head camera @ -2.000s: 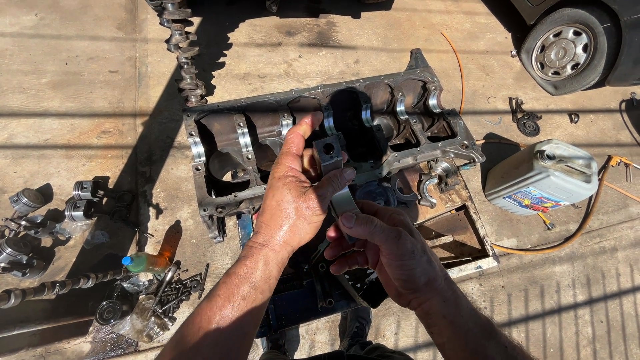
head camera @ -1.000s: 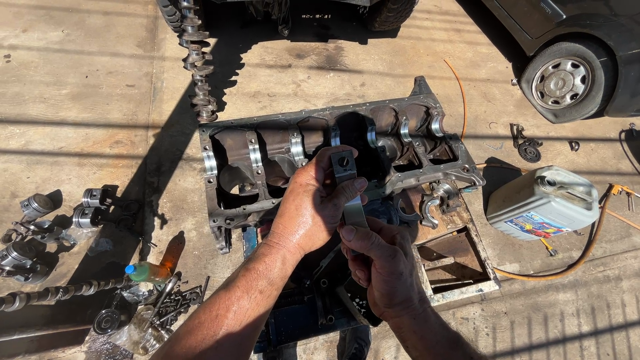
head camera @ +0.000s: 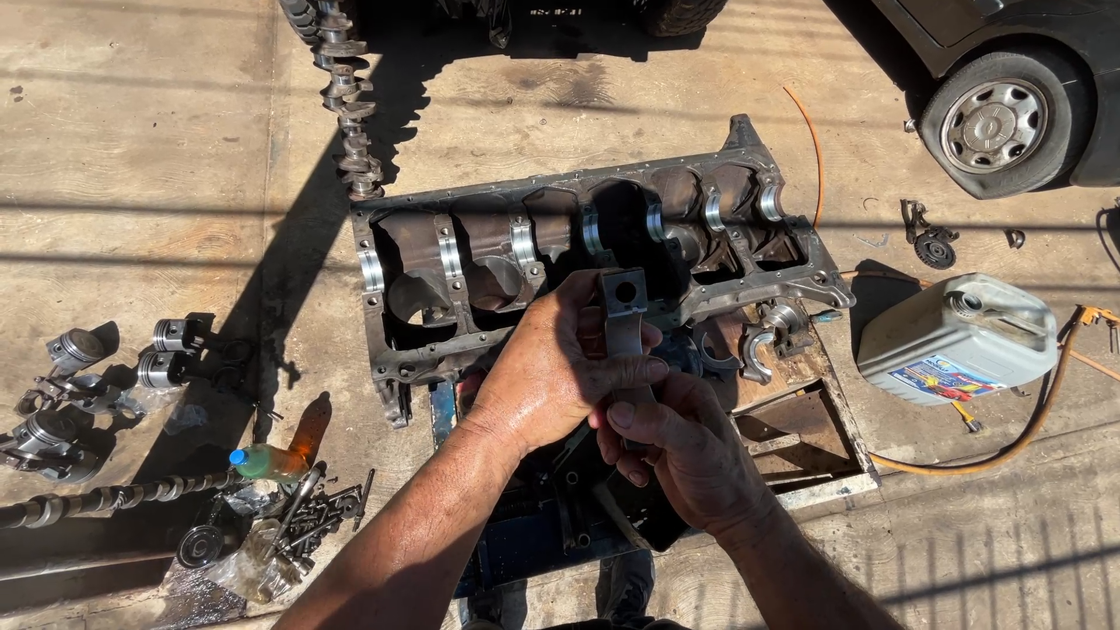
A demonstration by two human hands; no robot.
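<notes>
My left hand [head camera: 542, 363] grips a main bearing cap [head camera: 624, 293], its end with a bolt hole pointing away from me. Fingers and thumb of my right hand [head camera: 687, 442] close on the near end of the same cap; a smooth bearing surface shows between the hands. Beyond them lies an engine block [head camera: 490, 350] with its crankcase side up and shiny bearing shells [head camera: 522, 243] in its saddles. More bearing caps [head camera: 757, 350] rest on a wooden tray right of the hands. My fingers hide part of the held cap.
A crankshaft [head camera: 350, 114] stands behind the block's left end. Pistons with rods [head camera: 166, 367], a camshaft [head camera: 114, 499], a bottle [head camera: 267, 462] and bolts [head camera: 319, 525] are at left. A plastic jerrycan [head camera: 962, 337], an orange hose [head camera: 971, 468] and a car wheel [head camera: 997, 131] are at right.
The cap was tilted between my hands two seconds ago and is now turned closer to upright in view. Both hands have stayed on it. The view has shifted slightly.
</notes>
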